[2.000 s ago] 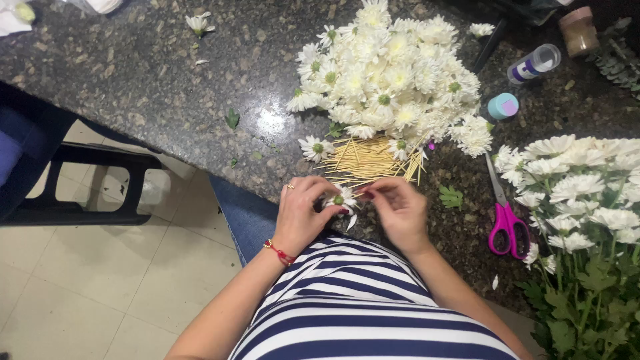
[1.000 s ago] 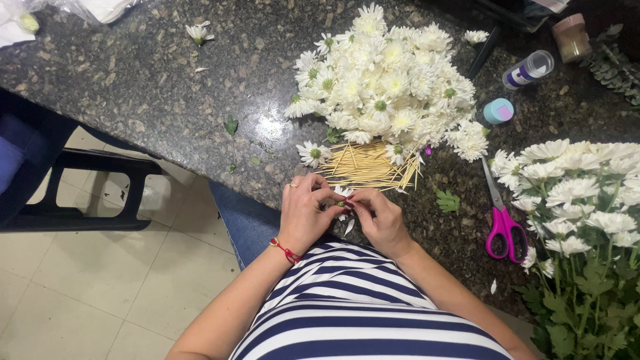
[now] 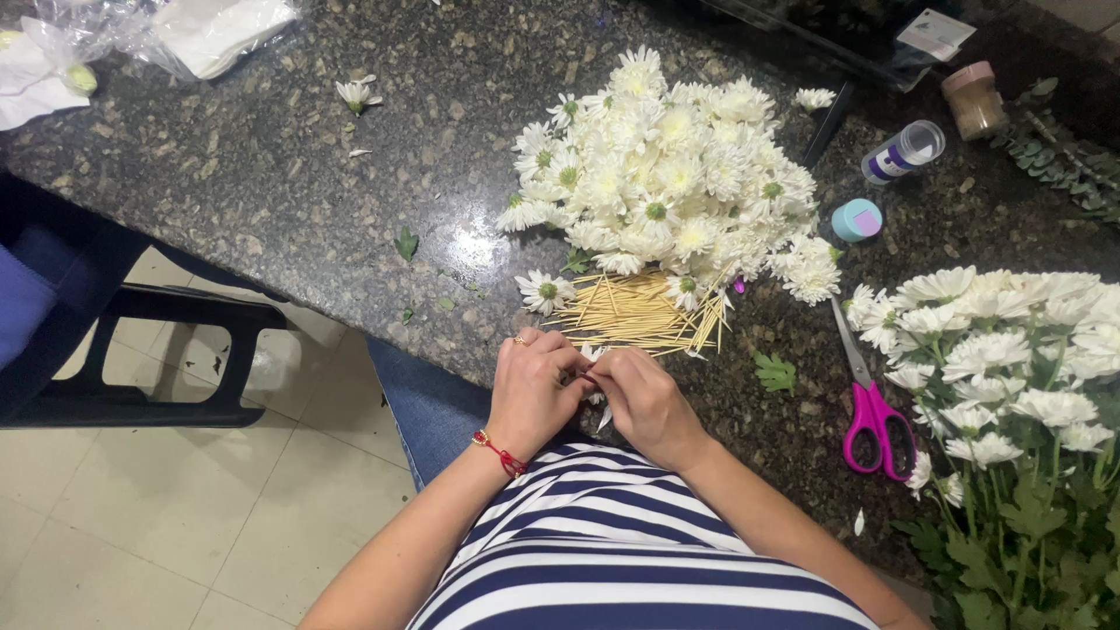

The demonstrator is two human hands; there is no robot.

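My left hand (image 3: pixel 540 385) and my right hand (image 3: pixel 646 404) meet at the counter's near edge, fingertips together around a white chrysanthemum head (image 3: pixel 595 353). The left fingers close on it; the right fingertips pinch at its base, where any stem or toothpick is hidden. Just beyond lies a heap of wooden toothpicks (image 3: pixel 634 315). A large pile of cut white chrysanthemum heads (image 3: pixel 669 175) stands behind it, with one loose flower (image 3: pixel 546 291) at the heap's left.
Pink-handled scissors (image 3: pixel 878 424) lie at right beside a bunch of stemmed white chrysanthemums (image 3: pixel 997 367). A light-blue cap (image 3: pixel 857 220), a clear tube (image 3: pixel 904 152) and a pink-lidded jar (image 3: pixel 974 101) are behind. Plastic wrapping (image 3: pixel 149 35) is at far left; a black stool (image 3: pixel 236 350) stands below the counter.
Two seconds ago my right hand was slightly apart from the left, its fingers spread more; it has moved left and its fingertips now meet the left ones at the flower.
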